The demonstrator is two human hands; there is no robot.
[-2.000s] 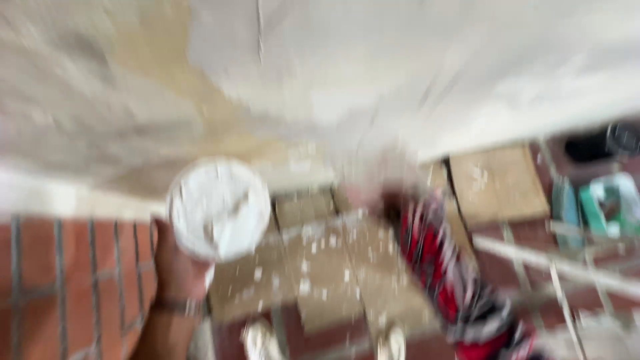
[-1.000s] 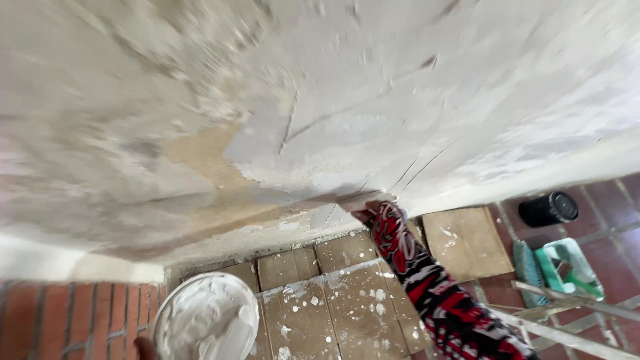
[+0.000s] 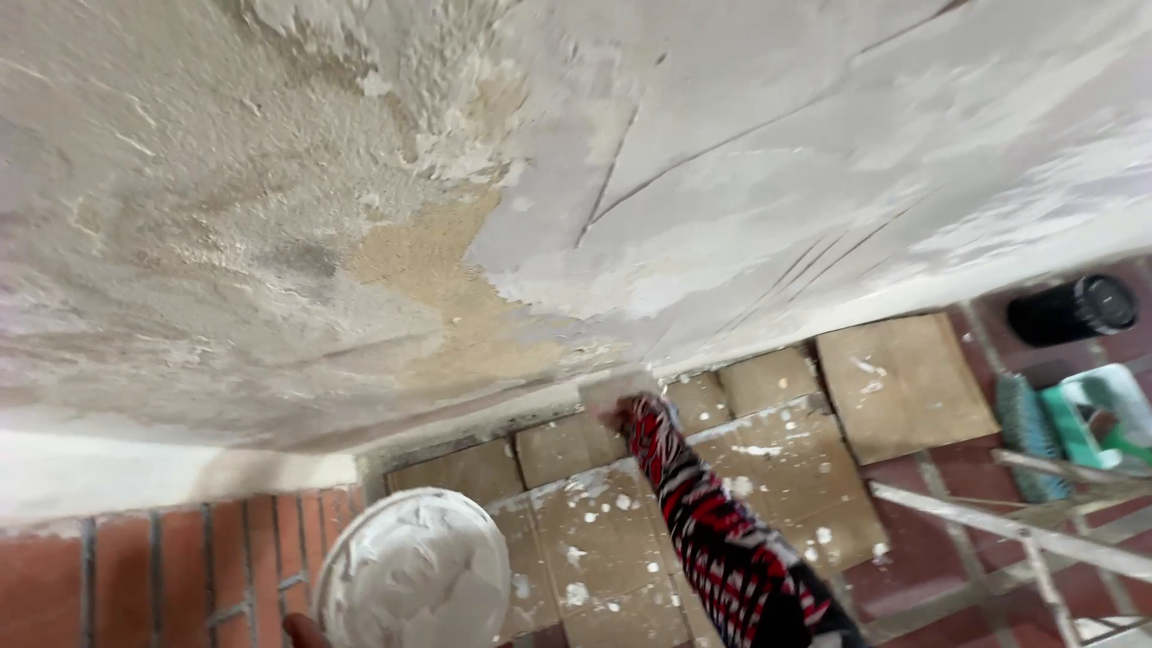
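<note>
A round white tub of white filler paste (image 3: pixel 418 571) is at the bottom left, with my left hand (image 3: pixel 306 632) gripping its side; mostly fingertips show. My right hand (image 3: pixel 623 409), below a red, black and white patterned sleeve, is at the foot of the wall, blurred. It holds a flat, pale blade-like tool (image 3: pixel 612 389) near the wall's lower edge. The plaster wall (image 3: pixel 720 216) has smooth grey-white coating on the right, rough patches on the left and a bare tan patch (image 3: pixel 423 261) between them.
Paint-spotted cardboard (image 3: pixel 612 540) covers the floor along the wall. On the right are a black cylindrical container (image 3: pixel 1071 310), a blue-green brush (image 3: pixel 1033 436), a green and white tray (image 3: pixel 1102 418) and white-stained bars (image 3: pixel 1008 522). Red brickwork (image 3: pixel 153 576) is at lower left.
My right hand has moved down from the wall surface to its foot since one second ago. The tub stays in my left hand.
</note>
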